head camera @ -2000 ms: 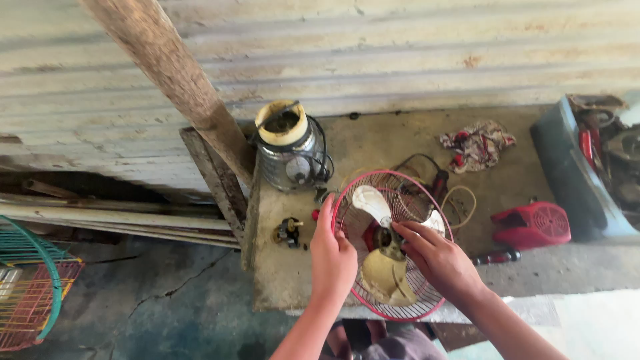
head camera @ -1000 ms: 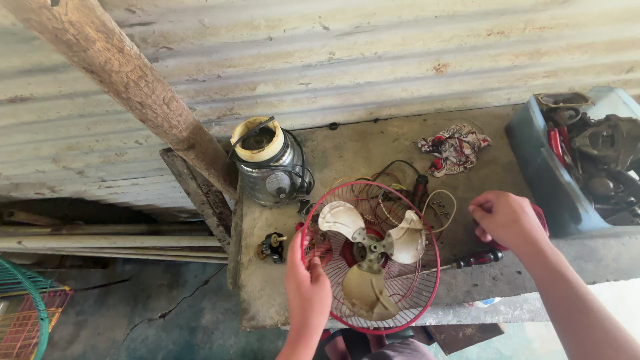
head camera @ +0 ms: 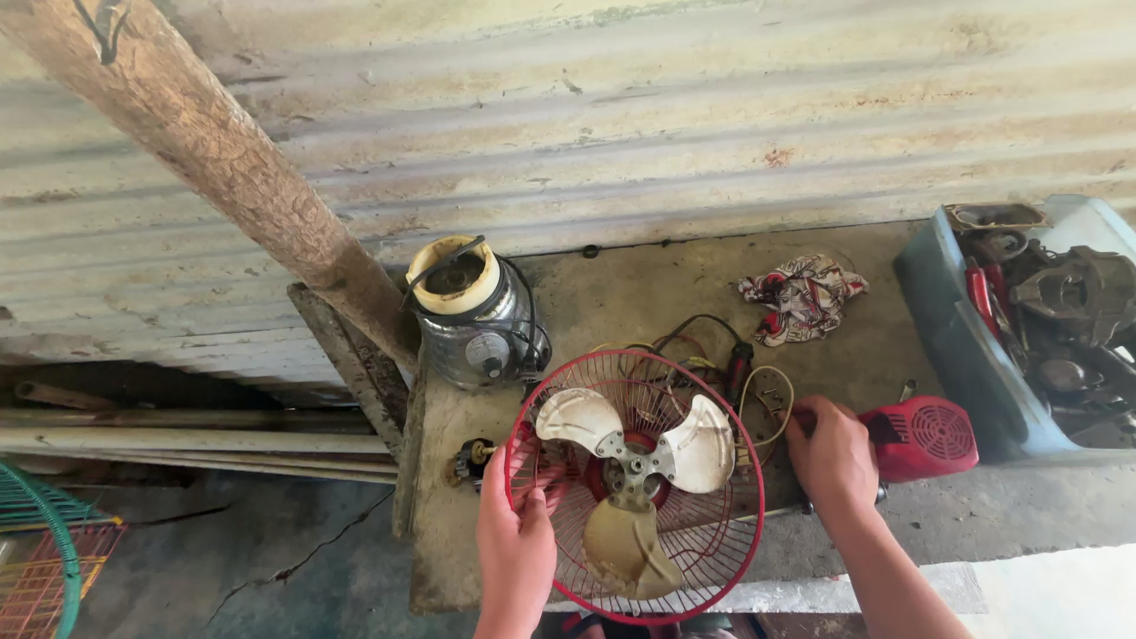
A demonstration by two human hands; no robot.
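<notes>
My left hand (head camera: pixel 519 546) grips the left rim of a red wire fan guard (head camera: pixel 754 524), thumb inside and fingers behind the wires. Three fan blades (head camera: pixel 626 555), two whitish and one yellowish, are joined at a metal hub (head camera: pixel 636 466) within the guard. To the right, my right hand (head camera: pixel 832 457) is low over the bench beside the red plastic housing (head camera: pixel 927 437); its fingertips are bent down near a pale cord loop, and whether they hold anything is hidden. A dark-handled tool lies partly under that hand. Wires and a black-and-red tool handle (head camera: pixel 738 368) lie behind the guard.
On the concrete bench (head camera: pixel 639 275) stand a metal canister-like appliance (head camera: pixel 475 328) with a cord and a blue bin (head camera: pixel 994 373) of metal parts. A crumpled patterned cloth (head camera: pixel 803 297) lies near the back. A small motor-like part (head camera: pixel 470 461) sits left; a wooden post (head camera: pixel 222 169) leans there.
My right hand has left the fan hub, moved out to the right, and is now lower near the red housing and cord. My left hand still holds the guard's rim.
</notes>
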